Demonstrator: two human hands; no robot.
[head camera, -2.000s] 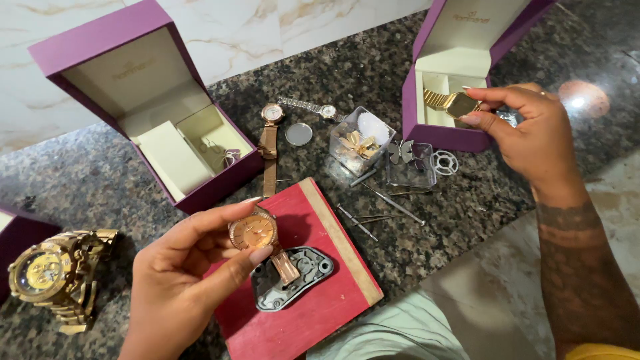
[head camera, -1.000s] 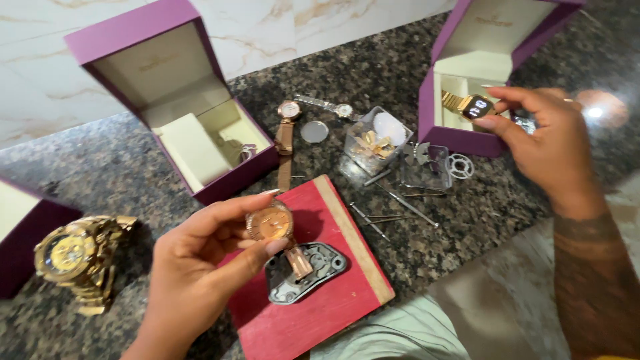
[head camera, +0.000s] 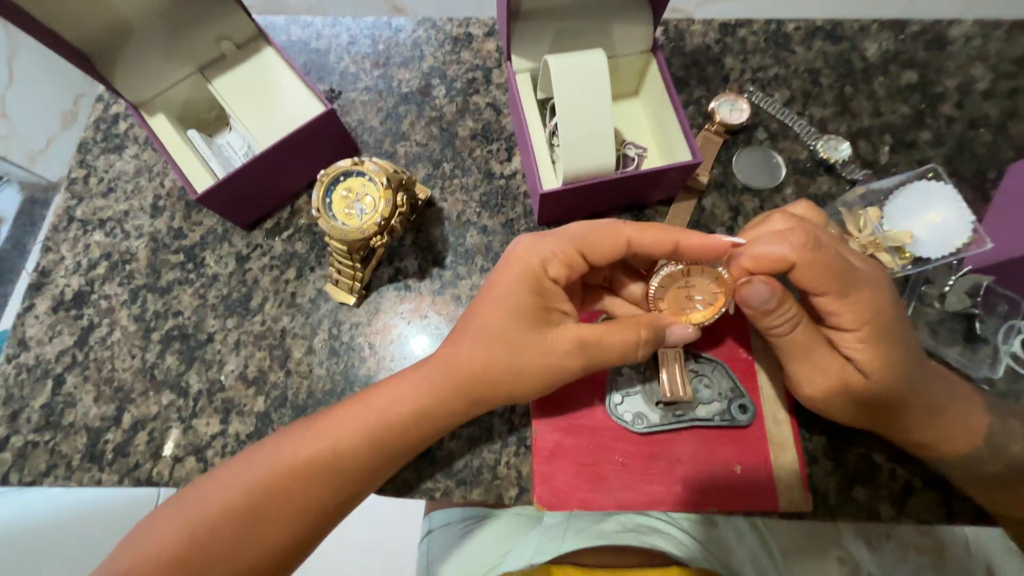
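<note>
My left hand (head camera: 584, 304) holds a rose-gold wristwatch (head camera: 690, 294) by its case, dial up, with part of its metal band hanging below. My right hand (head camera: 816, 312) pinches at the right side of the case, where the crown would be; its fingertips hide that spot. Below the watch, a grey metal plate with molded recesses (head camera: 720, 396) rests on a red board with a tan edge strip (head camera: 640, 472). A large gold chronograph watch (head camera: 354, 202) stands on the granite counter to the left.
Open purple watch boxes (head camera: 280, 172) (head camera: 616, 196) stand behind. Near the right one lie a rose-gold watch (head camera: 730, 110), a silver watch (head camera: 834, 149) and a round metal disc (head camera: 759, 167). A clear plastic container (head camera: 904, 264) with small gold parts is beyond my right hand.
My right hand has left the gold watch it held at the right-hand box and now touches the rose-gold watch in my left hand. The view has swung left.
</note>
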